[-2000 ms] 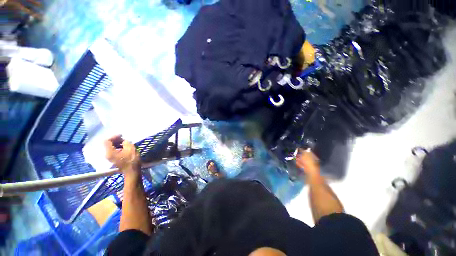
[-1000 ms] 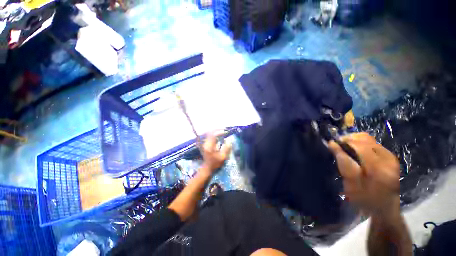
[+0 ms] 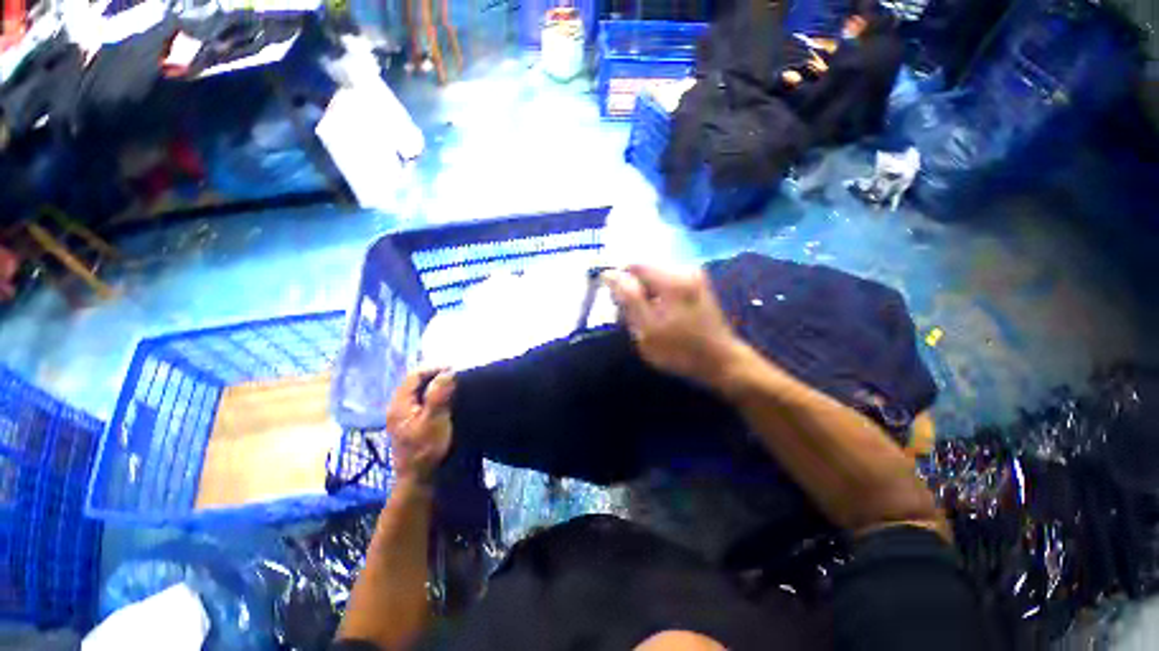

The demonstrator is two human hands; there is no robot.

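Observation:
A dark garment (image 3: 559, 401) is stretched between my hands, in front of the dark blue basket (image 3: 381, 318). My left hand (image 3: 421, 413) grips the garment's left end. My right hand (image 3: 667, 318) is closed near a small dark hook at the garment's upper edge; the fingers hide what exactly they pinch. White-looking poly bags (image 3: 502, 318) lie in the basket, partly washed out by glare. A navy garment pile (image 3: 826, 331) lies on the floor just beyond my right forearm.
A brighter blue crate (image 3: 216, 420) with a tan board stands left of the basket. Shiny black bagged garments (image 3: 1042, 496) lie at right. A white sack (image 3: 153, 623) lies at lower left. Another person (image 3: 852, 64) is at the back, near a dark heap.
The view has swung up. My right hand has carried a dark garment from the pile leftwards to the basket. My left hand has moved from the basket's edge onto the garment.

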